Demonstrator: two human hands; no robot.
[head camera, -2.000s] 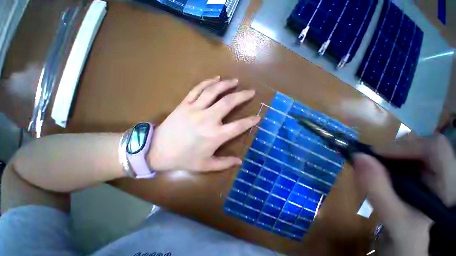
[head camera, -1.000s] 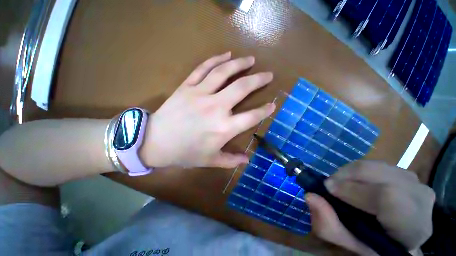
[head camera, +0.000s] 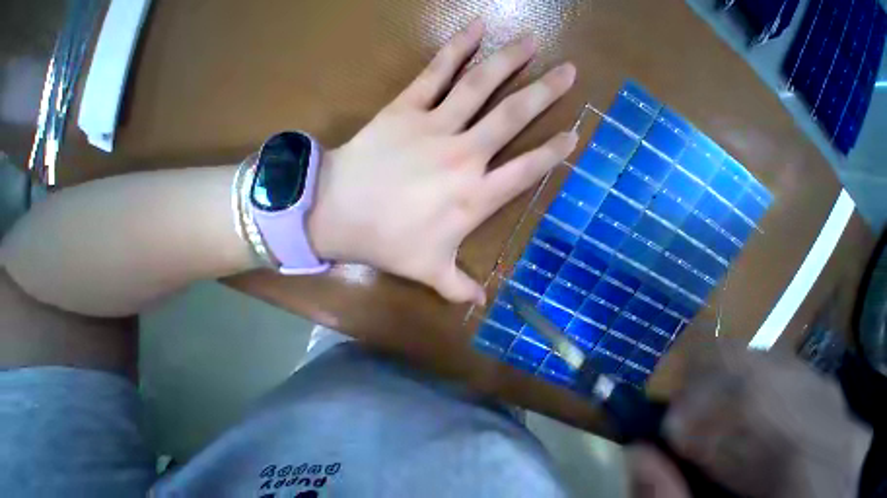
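A blue solar cell panel (head camera: 632, 229) with pale lines lies on the brown tabletop. A thin busbar wire (head camera: 533, 209) runs along its left side across the wire ends. My left hand (head camera: 428, 180) lies flat with fingers spread, its fingertip and thumb on or beside this wire. My right hand (head camera: 759, 423), blurred at the lower right, holds a black soldering iron (head camera: 622, 394). The iron's tip is near the panel's lower left edge, close to my left thumb; whether it touches the wire I cannot tell.
A white strip (head camera: 805, 267) lies right of the panel. Another white strip (head camera: 112, 73) and a bundle of long silvery ribbon (head camera: 60, 92) lie at the upper left. Waiting dark blue cells (head camera: 838, 73) sit at the upper right. A dark object is cut off at the right edge.
The panel and my left hand appear higher in view. The iron has moved from over the panel to its left edge, then lower along the wire. My left hand has stayed beside the panel.
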